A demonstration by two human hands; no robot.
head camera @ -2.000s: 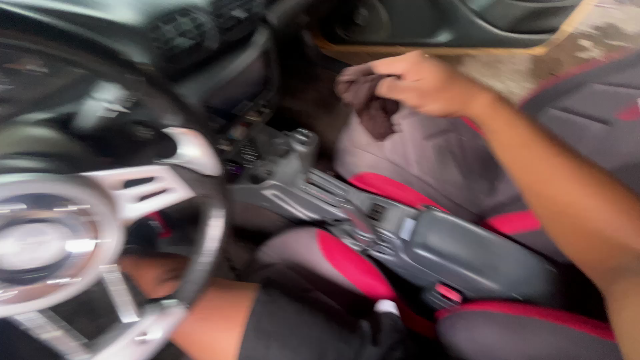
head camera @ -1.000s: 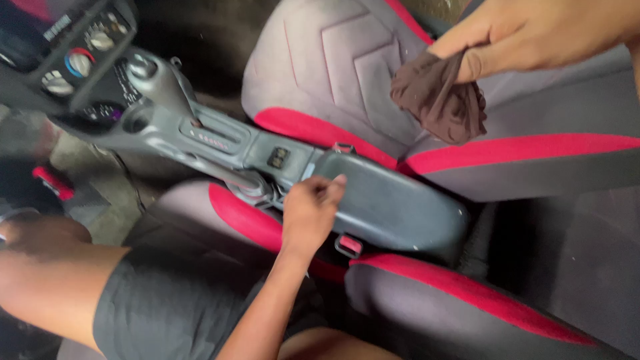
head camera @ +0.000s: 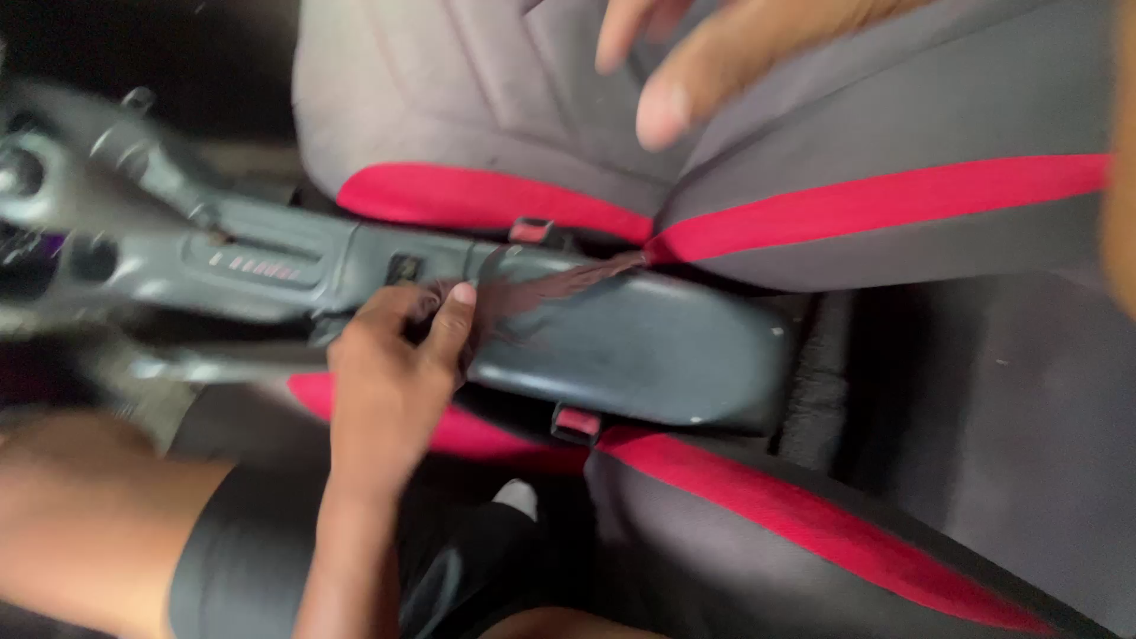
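Observation:
A dark brown cloth [head camera: 541, 293] lies stretched in a thin, crumpled strip across the front part of the grey centre console's armrest lid [head camera: 630, 346]. My left hand [head camera: 390, 382] reaches up from the bottom of the view, with the near end of the cloth bunched between thumb and fingers at the lid's front edge. Above the passenger seat [head camera: 550, 98], my right hand [head camera: 701, 71] hangs with thumb and fingers apart and nothing visible in it, blurred and partly cut off by the top edge. The cloth's far end reaches the seat's red trim.
The gear lever [head camera: 98, 195] and handbrake lever [head camera: 231, 359] stand on the left. Red seat belt buckles [head camera: 577, 422] flank the console. The driver's seat with red trim [head camera: 799, 515] lies below, my bare leg [head camera: 98, 524] at lower left.
The cloth, bunched in my right hand in both earlier frames, now lies over the console lid in my left hand's hold. My right hand has let go. The view has swung away from the steering wheel.

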